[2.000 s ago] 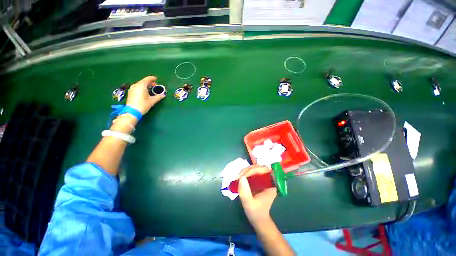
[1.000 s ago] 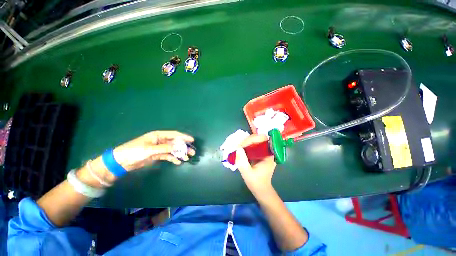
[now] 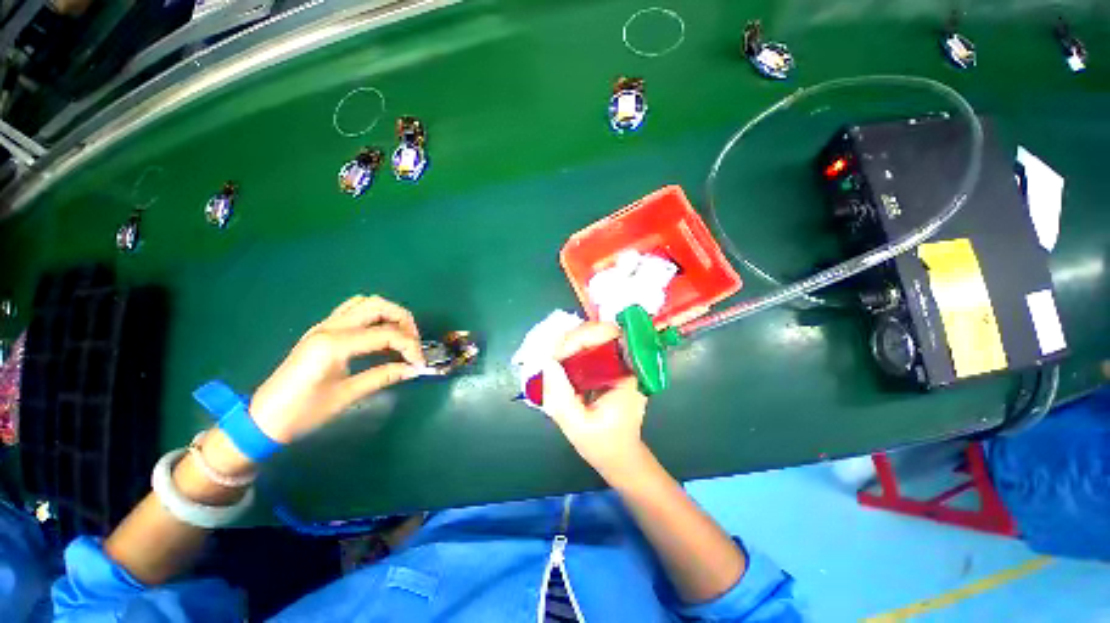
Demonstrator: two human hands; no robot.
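Observation:
My left hand (image 3: pixel 347 365), bare, with a blue wrist band, pinches a small round electronic assembly (image 3: pixel 453 352) by its near side, low over the green bench. The assembly's brown part points right. My right hand (image 3: pixel 599 414) holds the dark-red glue syringe (image 3: pixel 590 370) like a pen, its tip pointing left over a white wiping paper (image 3: pixel 545 341). The green adapter head (image 3: pixel 643 349) sits on the syringe's back end. There is a gap between the syringe tip and the assembly.
A red tray (image 3: pixel 577 259) with white tissue stands behind my right hand. A black controller (image 3: pixel 915 231) with a clear hose (image 3: pixel 840 270) is at right. Several assemblies (image 3: pixel 628 110) lie along the belt. Dark gridded trays (image 3: pixel 91 402) are at far left. A red stool (image 3: pixel 962 497) stands below right.
My left hand came back from the belt with the assembly and has since turned it, so its brown part now shows at right. My right hand still holds the syringe. The view has shifted.

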